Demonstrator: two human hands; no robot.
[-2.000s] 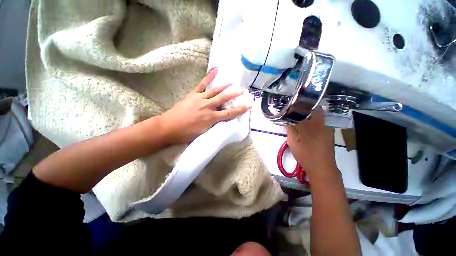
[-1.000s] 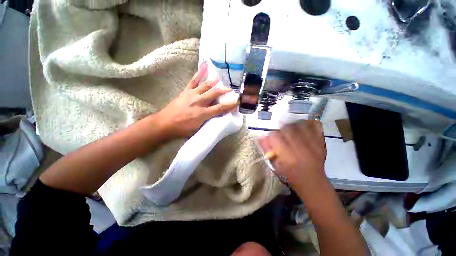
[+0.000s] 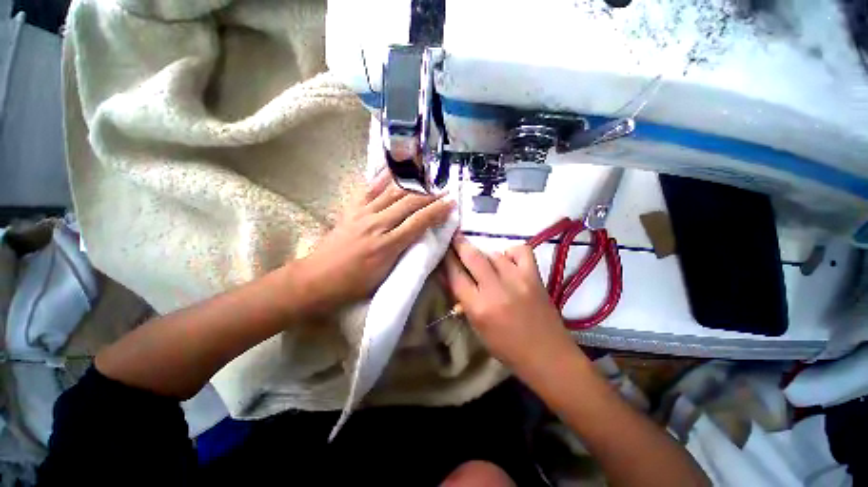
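The white band [image 3: 395, 300] runs down from beneath the guard of the sewing machine [image 3: 571, 71] over the cream fleece [image 3: 228, 204]. My left hand [image 3: 366, 238] lies on the band and fleece, fingertips close to the metal guard, gripping nothing visible. My right hand [image 3: 504, 300] is at the band's right edge, fingertips touching it near the left fingertips. Its curled fingers hold a thin tool [image 3: 457, 310]; a yellow bit and a fine metal point stick out to the left. The needle and presser foot are hidden behind guard and fingers.
Red-handled scissors [image 3: 609, 276] lie on the machine bed just right of my right hand. Beyond them are a tan scrap [image 3: 658, 233] and a black phone [image 3: 728, 257]. Fabric heaps lie left [image 3: 48, 295] and below right [image 3: 742, 438].
My right hand has moved from the scissors area to the band with the thin tool, uncovering the scissors. The machine appears further left in view. The band's lower end now hangs lower and narrower.
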